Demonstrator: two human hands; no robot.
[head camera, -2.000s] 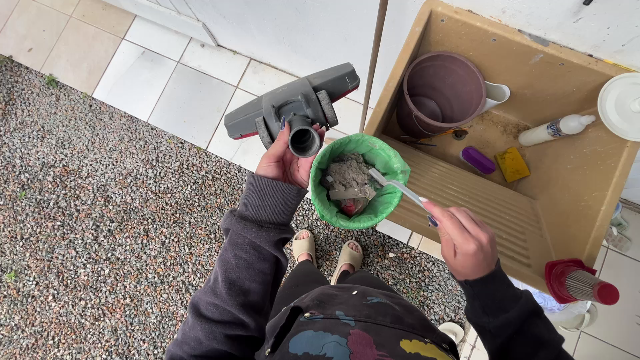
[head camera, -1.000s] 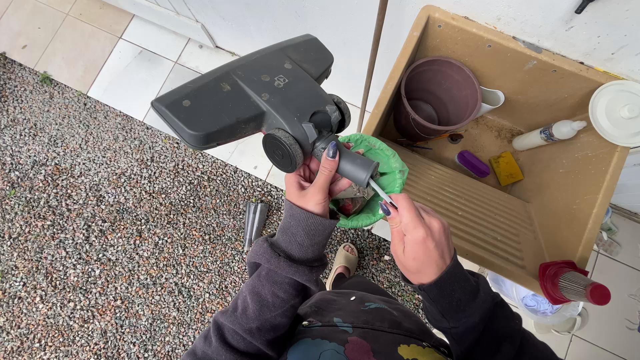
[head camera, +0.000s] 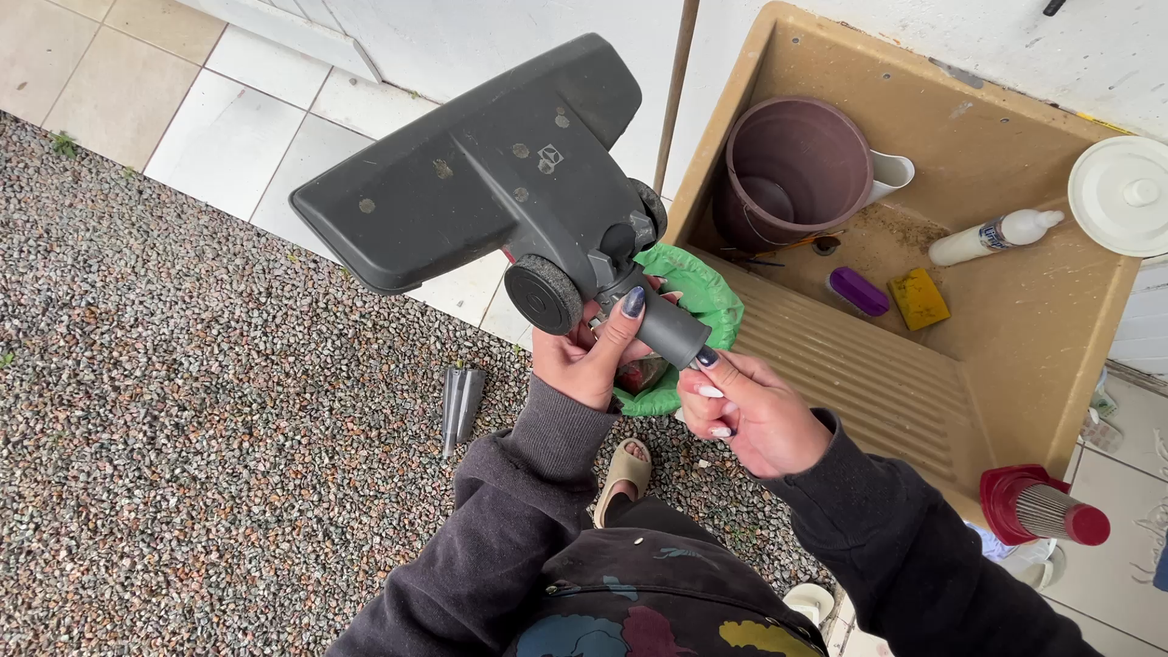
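Observation:
A dark grey vacuum cleaner floor head (head camera: 511, 173) is held by its neck in my left hand (head camera: 598, 342), flat housing up and to the left. My right hand (head camera: 753, 406) pinches a thin tool at the open end of the neck tube; only a bit of it shows, the rest is inside the tube or behind my fingers. Under the neck is a bin lined with a green bag (head camera: 707, 283), partly hidden by both hands; some waste shows inside.
At the right stands a tan utility sink (head camera: 1004, 392) with a maroon bucket (head camera: 798, 173), a white bottle (head camera: 995, 237), a purple brush (head camera: 858, 290) and a yellow sponge (head camera: 920, 298). A red filter (head camera: 1045, 506) sits at its corner. A grey nozzle (head camera: 463, 406) lies on the gravel.
Two seconds ago the floor head was turned with its tube opening up and my right hand held the tool in the bin. Now the housing is up and the tool is at the tube's end.

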